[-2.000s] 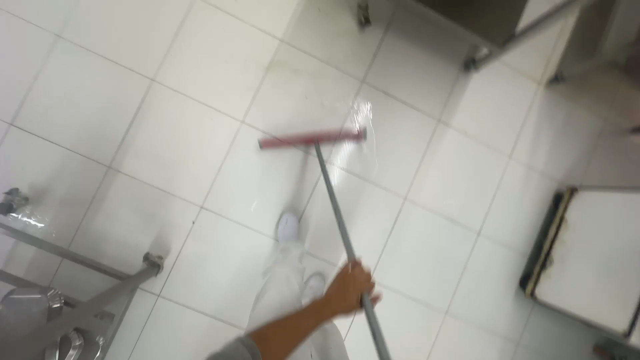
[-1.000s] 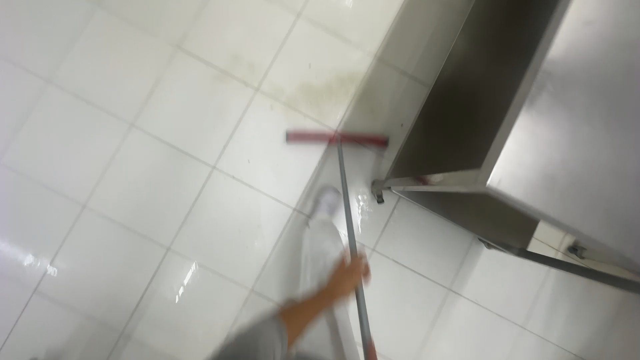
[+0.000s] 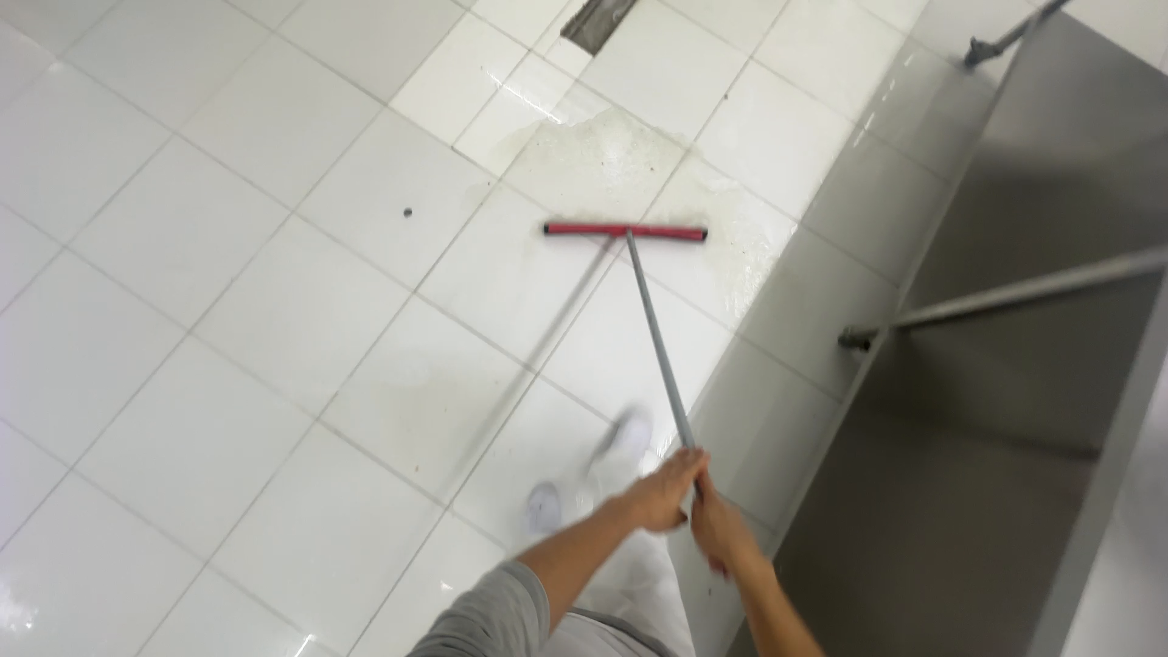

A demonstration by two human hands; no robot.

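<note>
A floor squeegee with a red head (image 3: 626,231) stands on the white tiled floor, its blade along the near edge of a patch of dirty water (image 3: 602,164). Its grey pole (image 3: 659,351) slants down and right toward me. My left hand (image 3: 668,493) is closed around the upper pole, and my right hand (image 3: 721,527) grips it close beside, partly overlapping. Fingers of both hands are partly hidden by each other. The pole's end below the hands is mostly hidden.
A stainless steel table with a lower shelf (image 3: 985,438) runs along the right side, its feet (image 3: 858,338) on the tiles. A floor drain (image 3: 598,23) lies at the top. A small dark bit (image 3: 408,213) lies on the left tiles. My white shoes (image 3: 544,507) are below the squeegee.
A second hand, the right, now shows on the pole; earlier only one hand was visible there. The drain and the water patch have come into view as the view moved along the floor.
</note>
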